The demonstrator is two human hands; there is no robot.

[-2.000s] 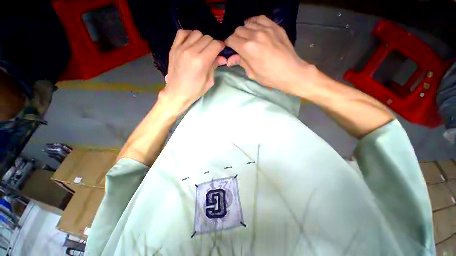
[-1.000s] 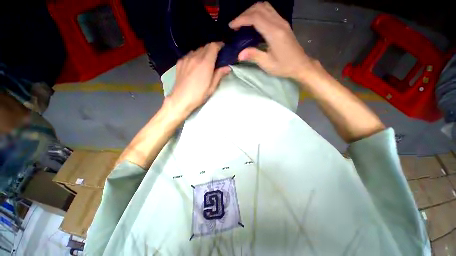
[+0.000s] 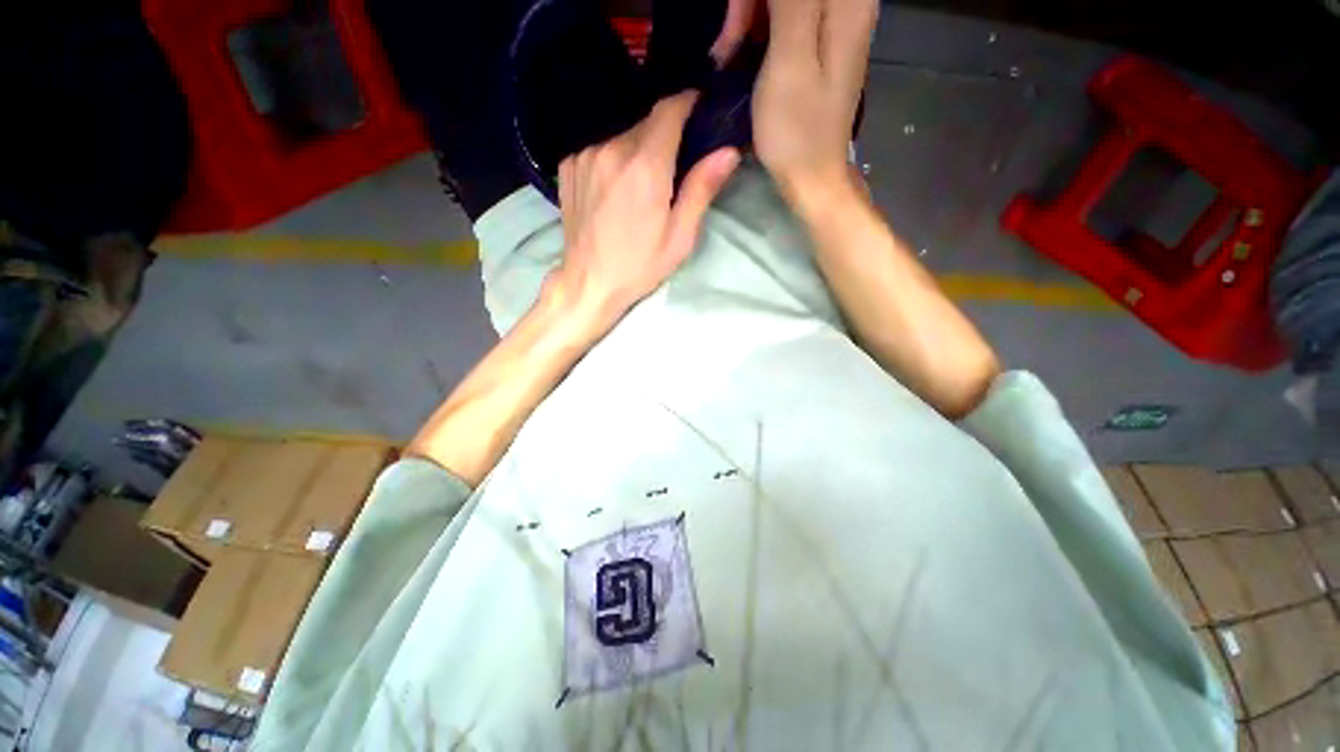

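A glossy navy curved plastic part (image 3: pixel 716 121) is held over my lap near the top edge, dark against dark trousers. A thin curved dark rim (image 3: pixel 517 110) shows to its left; whether it is joined to the part cannot be told. My left hand (image 3: pixel 625 206) grips the part's near left side, thumb towards the right. My right hand (image 3: pixel 811 103) is turned upright along the part's right side, with a digit on its far end. The top edge cuts off the right hand's fingers.
Red plastic stools stand at left (image 3: pixel 279 118) and right (image 3: pixel 1176 213) on a grey floor with a yellow line. Cardboard boxes lie lower left (image 3: pixel 265 492) and lower right (image 3: pixel 1249 558). A person's dark sleeve (image 3: pixel 1312 287) shows at the right edge.
My right hand has moved forward and turned upright along the part. My left hand has shifted right and forward. The thin curved rim now shows more clearly at left.
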